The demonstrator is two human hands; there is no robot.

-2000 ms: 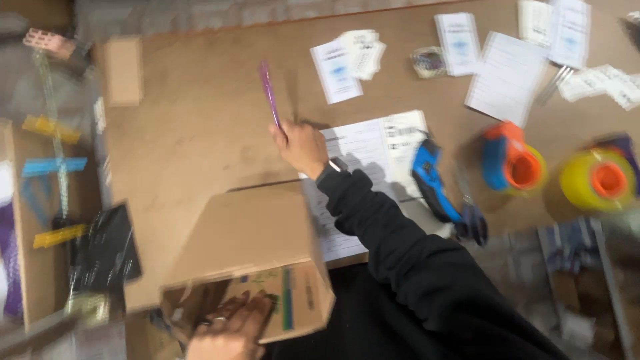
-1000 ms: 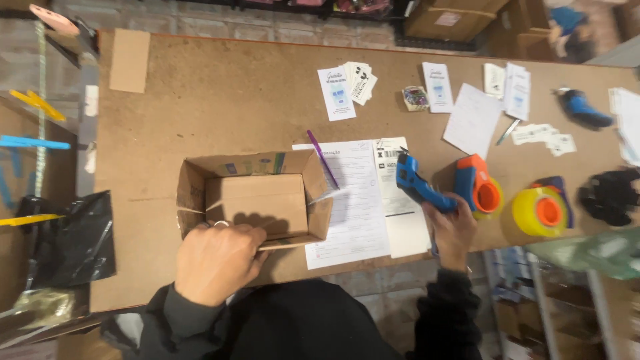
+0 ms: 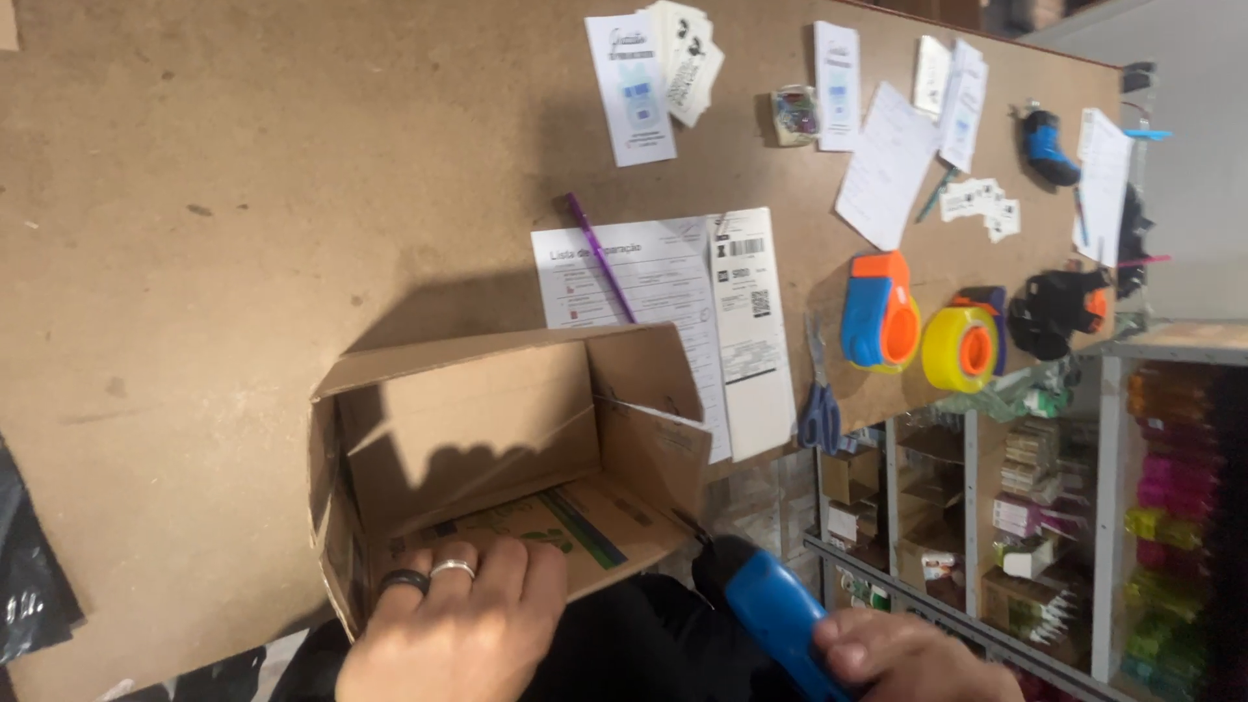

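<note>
My left hand (image 3: pixel 458 624) grips the near wall of an open cardboard box (image 3: pixel 468 419), its fingers over the edge, a dark ring and a silver ring on them. The box is tipped so that its inside faces me. In my right hand (image 3: pixel 907 658) is a blue and black box cutter (image 3: pixel 775 604), its tip close to the box's near right corner. Behind the box lie a printed sheet (image 3: pixel 624 273), a purple pen (image 3: pixel 600 255) across it, and a label strip (image 3: pixel 751 331).
Scissors (image 3: pixel 819 390), a blue-orange tape dispenser (image 3: pixel 877 312) and a yellow tape roll (image 3: pixel 960 349) lie right of the papers. Leaflets (image 3: pixel 632 93) and cards (image 3: pixel 687 68) lie farther back. Black plastic (image 3: pixel 29 565) is at the left edge. Shelves (image 3: pixel 975 546) stand beyond the near edge, lower right.
The box has been tipped since one second ago. My right hand, with the cutter, has moved from above the papers to the box's near right corner. The pen was in a hand two seconds ago.
</note>
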